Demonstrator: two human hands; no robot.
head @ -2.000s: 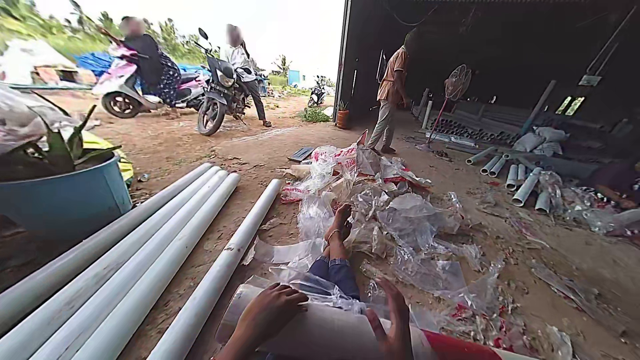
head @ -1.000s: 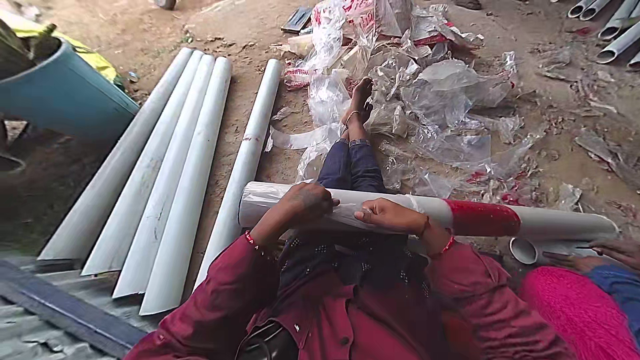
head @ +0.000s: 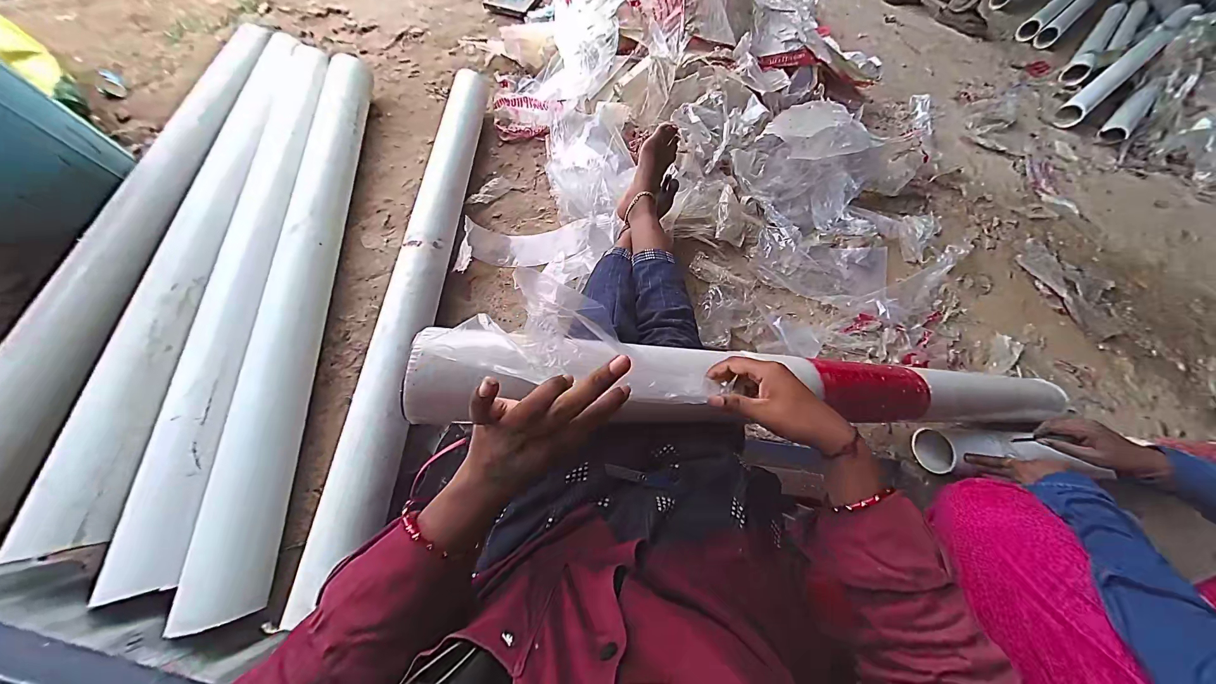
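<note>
A white plastic pipe (head: 655, 385) with a red band (head: 872, 390) lies across my lap. Clear plastic film (head: 551, 332) clings to its left part, with a loose piece standing up from it. My left hand (head: 546, 413) is raised over the near side of the pipe, fingers spread, with nothing held. Between the thumb and fingers of my right hand (head: 774, 399) the film is pinched at the pipe's surface, just left of the red band.
Several white pipes (head: 304, 285) lie on the left, one (head: 408, 313) apart. Torn film (head: 807, 161) is heaped past my feet. At the right a co-worker's hands (head: 1073, 451) touch a shorter pipe (head: 936, 451). More pipes (head: 1102, 57) lie at the upper right.
The view has tilted down since two seconds ago. My left hand was closed on the wrapped pipe one second ago and is now spread. A piece of film now stands loose from the pipe.
</note>
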